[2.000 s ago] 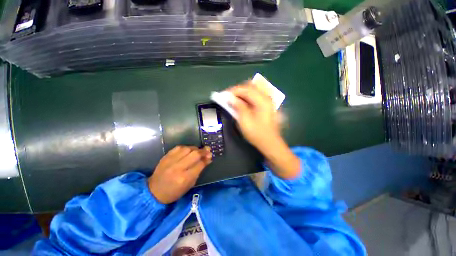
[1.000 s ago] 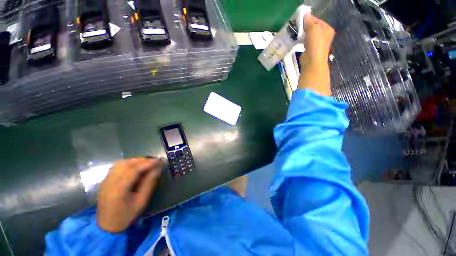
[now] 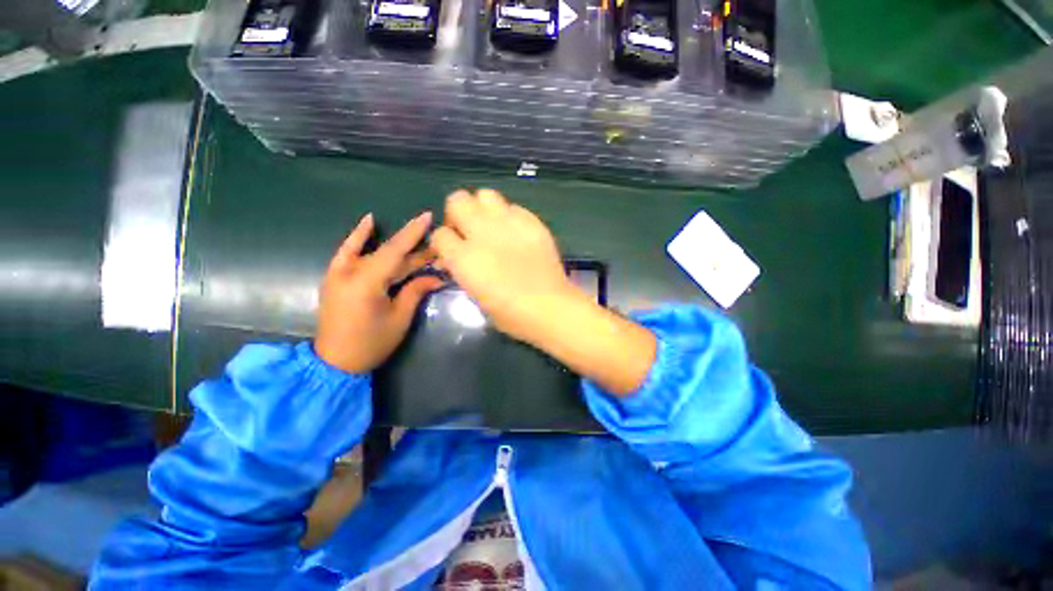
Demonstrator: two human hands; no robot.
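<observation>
My left hand (image 3: pixel 375 294) is over the dark green bench, fingers spread, its fingertips close to my right hand's. My right hand (image 3: pixel 497 254) is bent with its fingertips together beside the left fingers; whether it pinches anything thin is hidden. The keypad phone (image 3: pixel 587 275) lies behind my right wrist, with only its top edge and part of its screen showing. A clear plastic sheet is not distinct under the hands; there is only a bright glare. A white card-like rectangle (image 3: pixel 714 259) lies flat to the right of the phone.
Stacked clear trays (image 3: pixel 508 121) holding black phones stand at the back. At right are a translucent bottle (image 3: pixel 918 159) lying tilted, a black smartphone (image 3: pixel 954 240) on a white box, and a wrapped tray stack (image 3: pixel 1016 312). A long whitish block (image 3: pixel 144 219) is at left.
My right hand has come back from the white cloth-like piece by the bottle to beside my left hand. My left hand has moved forward. The camera view has shifted, and the phone is now mostly covered.
</observation>
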